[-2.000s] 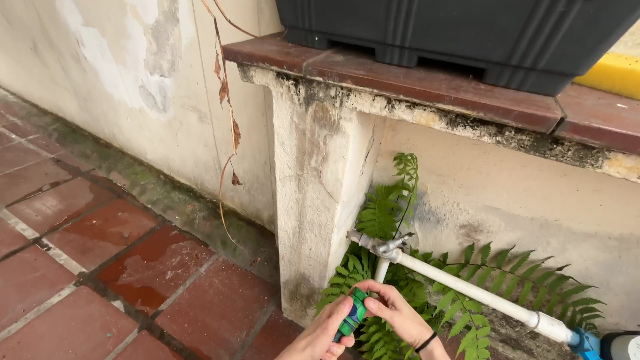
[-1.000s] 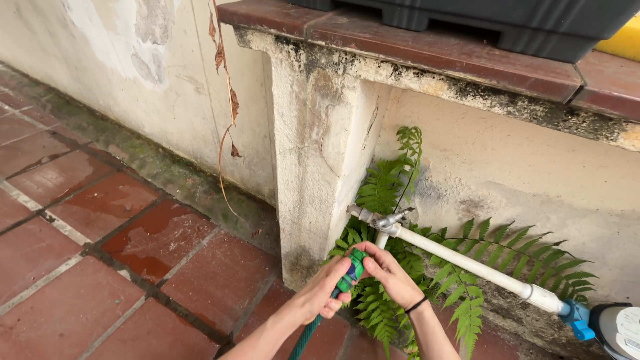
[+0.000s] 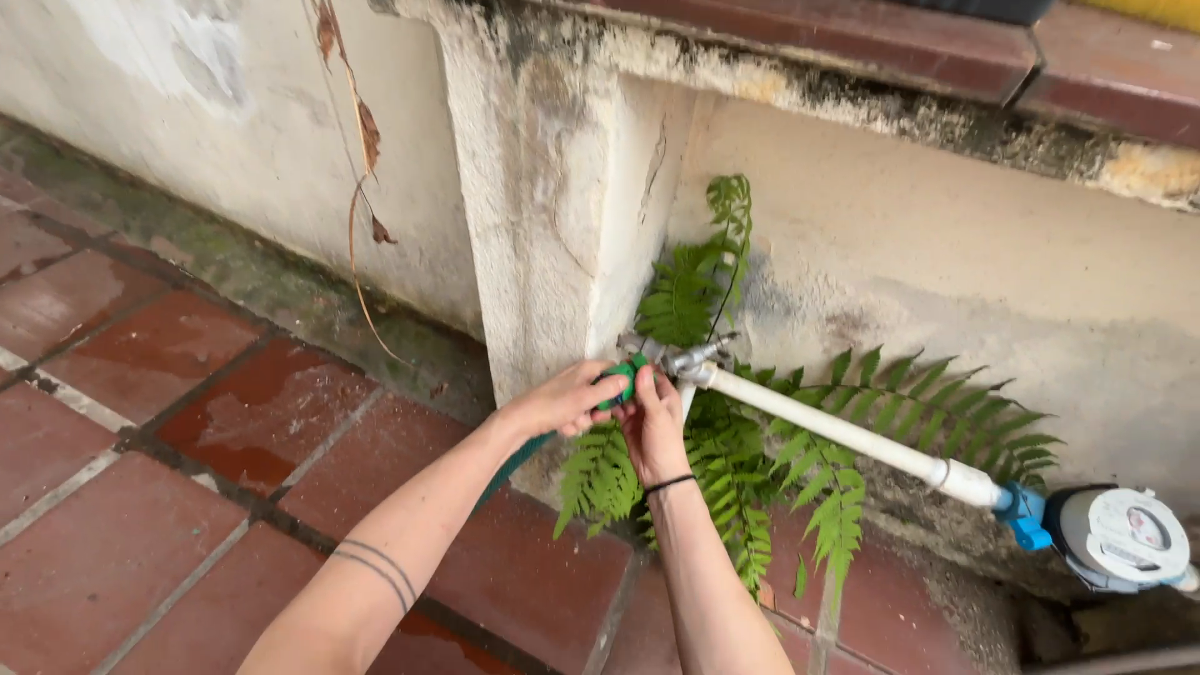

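Both my hands close around a green plastic hose connector (image 3: pixel 619 386) near the middle of the view. My left hand (image 3: pixel 567 398) grips it from the left, and a dark green garden hose (image 3: pixel 511 469) runs down from beneath that hand. On the connector's right side are the fingers of my right hand (image 3: pixel 652 422), which wears a black band at the wrist. Just behind and right of the fingers is a metal tap (image 3: pixel 692 358), joined to white pipework. Whether the connector touches the tap cannot be told; fingers cover the spot.
A white pipe (image 3: pixel 834 422) slopes right to a blue valve (image 3: pixel 1022 514) and a water meter (image 3: pixel 1130 536). Fern fronds (image 3: pixel 731 469) surround the pipework. A plastered pillar (image 3: pixel 534 216) supports a tiled ledge (image 3: pixel 844 37). A dry vine (image 3: pixel 361 131) hangs left, above wet floor tiles (image 3: pixel 234 384).
My hands have moved up to the tap with the green connector; one second ago they held it below the tap. The view has moved closer.
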